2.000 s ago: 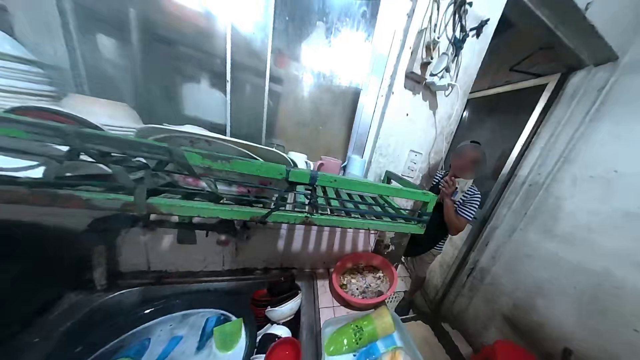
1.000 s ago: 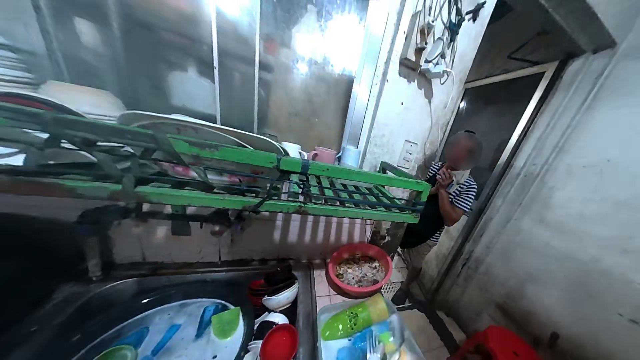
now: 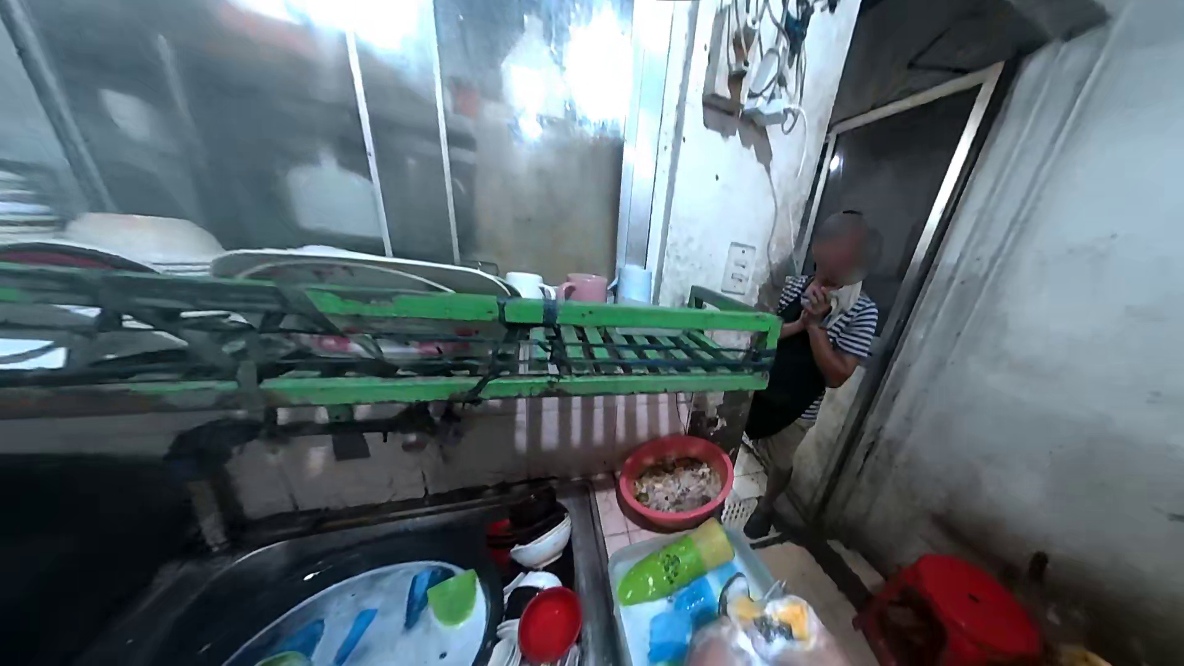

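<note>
At the bottom edge, what looks like my right hand [image 3: 768, 643], wet and partly cut off, is closed around metal cutlery [image 3: 737, 592] and a yellowish piece, perhaps a sponge. It is over a pale plastic tub [image 3: 622, 606] that holds a green cup [image 3: 661, 569] and blue items [image 3: 689, 606]. My left hand is not in view. To the left, the sink [image 3: 217, 564] holds a large basin of cloudy water [image 3: 370, 587] with blue pieces and a green piece [image 3: 453, 597]. A red bowl [image 3: 550, 624] and stacked bowls [image 3: 541, 541] are between basin and tub.
A green dish rack [image 3: 638, 314] with plates and cups [image 3: 585, 287] spans the view above the sink. Behind the tub sits a red basin of food scraps [image 3: 677, 486]. A person [image 3: 814, 333] stands by the door; a red stool [image 3: 962, 610] is at lower right.
My hand with the cutlery has come into view at the bottom, over the tub. Cutlery lay in the tub one second ago. The other person stays by the door.
</note>
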